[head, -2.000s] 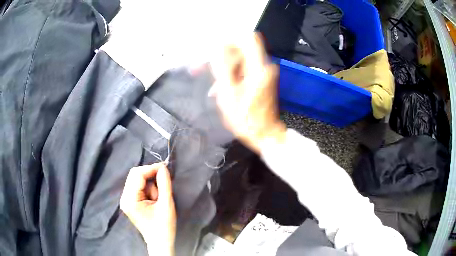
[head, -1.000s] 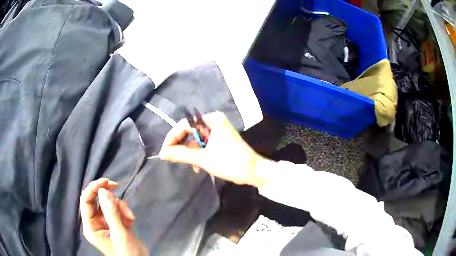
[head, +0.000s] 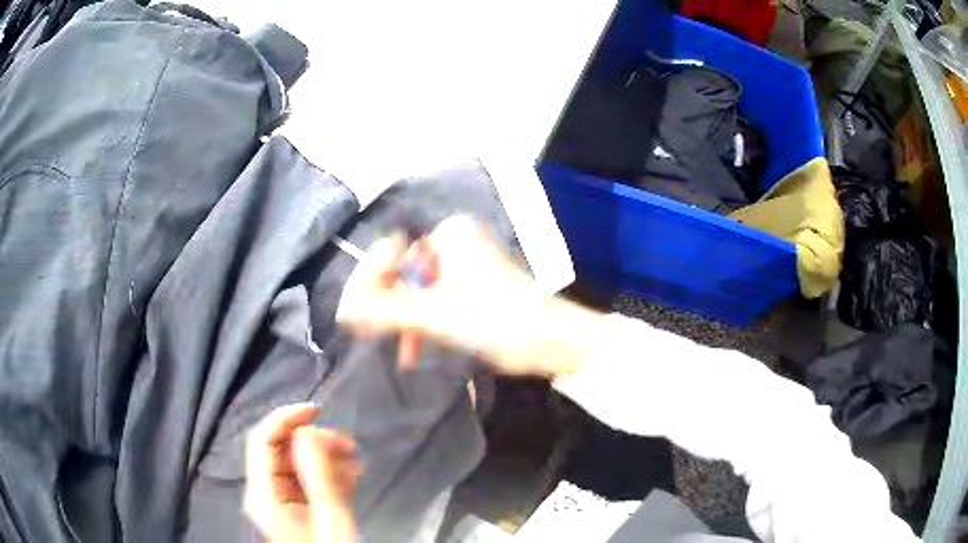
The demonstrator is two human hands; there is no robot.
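Note:
The dark grey garment (head: 202, 223) lies in folds over the left side and hangs over the white tabletop's edge. A short white strip (head: 347, 248) shows on it, partly behind my right hand. My right hand (head: 446, 292) is blurred above the grey panel, with a small blue and reddish thing, likely the snips (head: 417, 268), in its palm. My left hand (head: 303, 472) is lower, at the bottom, fingers curled over the cloth and blurred; whether it pinches anything cannot be told. No needle or thread can be made out.
The white tabletop (head: 425, 74) is at the top. A blue crate (head: 669, 244) with dark clothes and tan cloth (head: 801, 223) stands on the speckled floor (head: 711, 488). Dark bags and cloth (head: 886, 382) lie at the right, beside a pale curved rail (head: 951, 276).
My right hand swung down and left from over the tabletop to the panel. My left hand let go of its spot near the strip and moved lower. The view has shifted slightly.

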